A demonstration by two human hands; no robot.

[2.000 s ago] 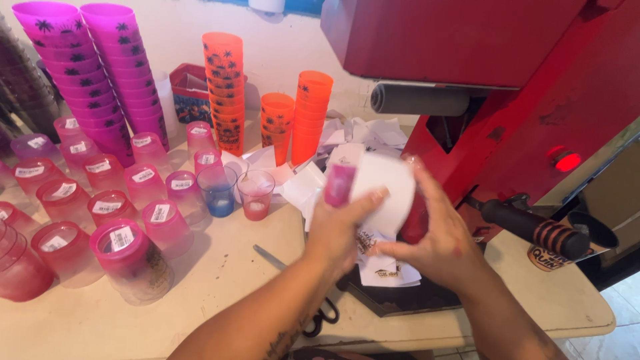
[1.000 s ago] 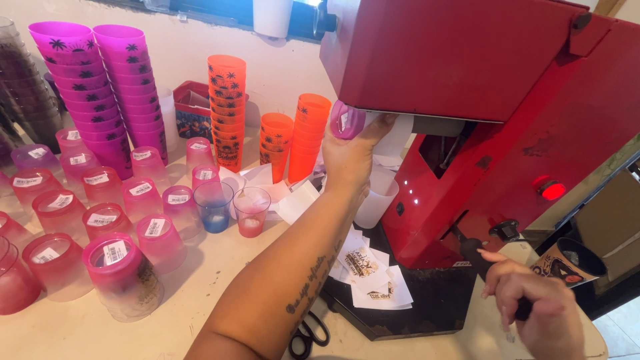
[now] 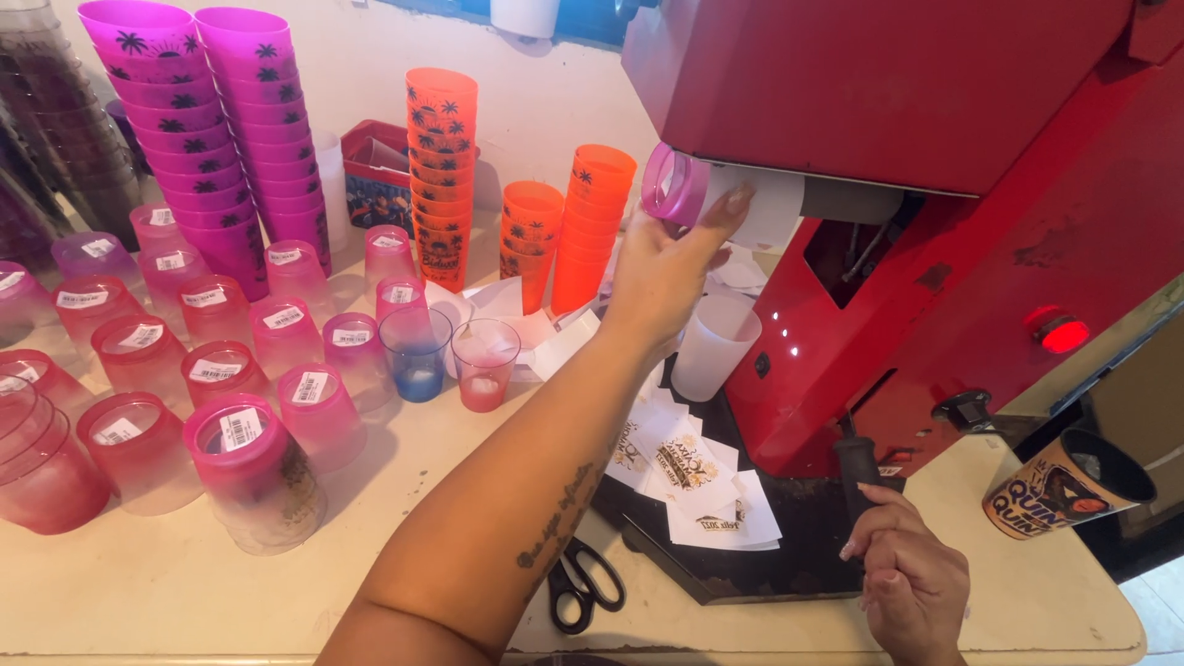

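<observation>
My left hand [image 3: 671,250] holds a pink-rimmed plastic cup [image 3: 680,185] on its side, wrapped in white paper [image 3: 777,199], beneath the red housing of a press machine [image 3: 832,83]. A dark roller [image 3: 851,202] lies in line with the cup. The fingers of my right hand [image 3: 902,564] are closed around the black handle of a lever [image 3: 858,472] low on the machine. Printed paper transfers [image 3: 689,467] are spread on the black base below, and a frosted white cup [image 3: 714,347] stands by them.
Upside-down pink cups [image 3: 139,453] cover the left of the table. Behind them stand stacks of purple cups [image 3: 171,139] and orange cups [image 3: 442,166]. Black-handled scissors [image 3: 583,587] lie near the front edge. A printed cup [image 3: 1064,490] is at the right, and a red indicator [image 3: 1059,331] glows.
Two seconds ago both hands were at the cup and paper over the transfers. My left hand has since moved up under the housing with the cup, and my right hand down to the lever.
</observation>
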